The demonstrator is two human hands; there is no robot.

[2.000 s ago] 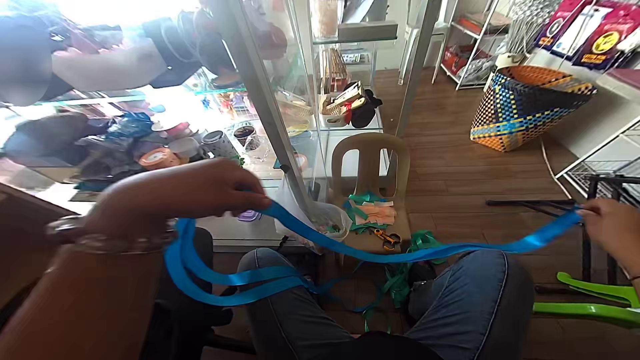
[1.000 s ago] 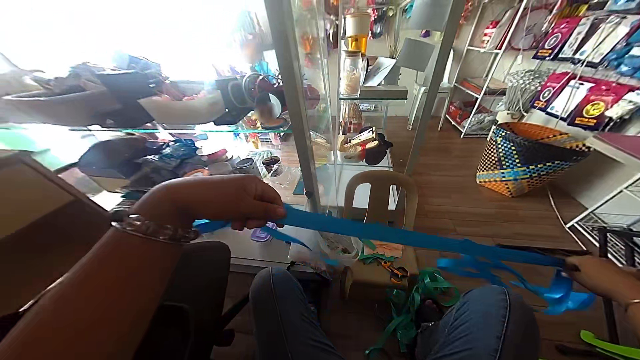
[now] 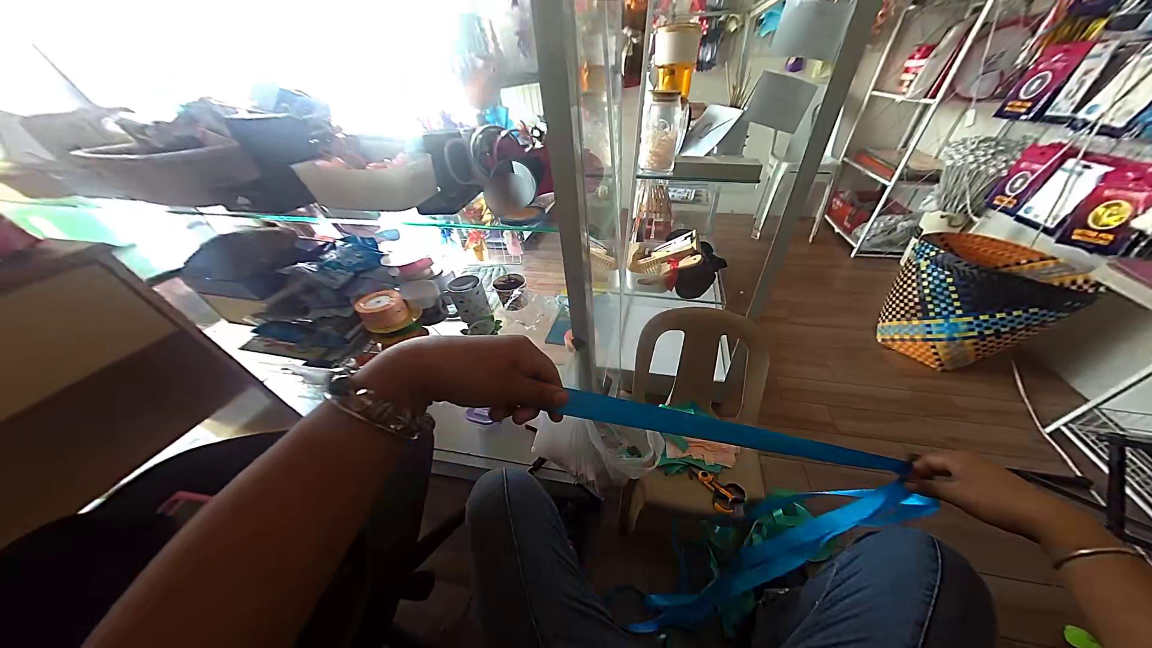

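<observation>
A blue ribbon (image 3: 720, 429) stretches nearly straight above my knees, sloping down to the right. My left hand (image 3: 477, 376) pinches one end of this stretch between thumb and fingers. At its other end my right hand (image 3: 967, 486) grips the ribbon, and more blue ribbon (image 3: 792, 544) hangs in loops from there toward my lap. Green ribbon (image 3: 778, 522) lies in a tangle between my knees. Just beyond, a beige plastic chair (image 3: 661, 504) holds orange-handled scissors (image 3: 717, 490) and green and peach pieces (image 3: 697, 450). A white plastic bag (image 3: 576, 445) hangs beside the chair.
A glass display case (image 3: 576, 225) with metal posts stands ahead, with ribbon spools (image 3: 382, 310) and cups (image 3: 468, 297) inside. On the right are a woven basket (image 3: 976, 301) on the wooden floor and a white rack (image 3: 891, 171). A cardboard box (image 3: 99, 360) is at the left.
Two seconds ago the ribbon sagged between my hands; now it is taut. The loops that hung by my left hand are gone from there, and loops now hang from my right hand.
</observation>
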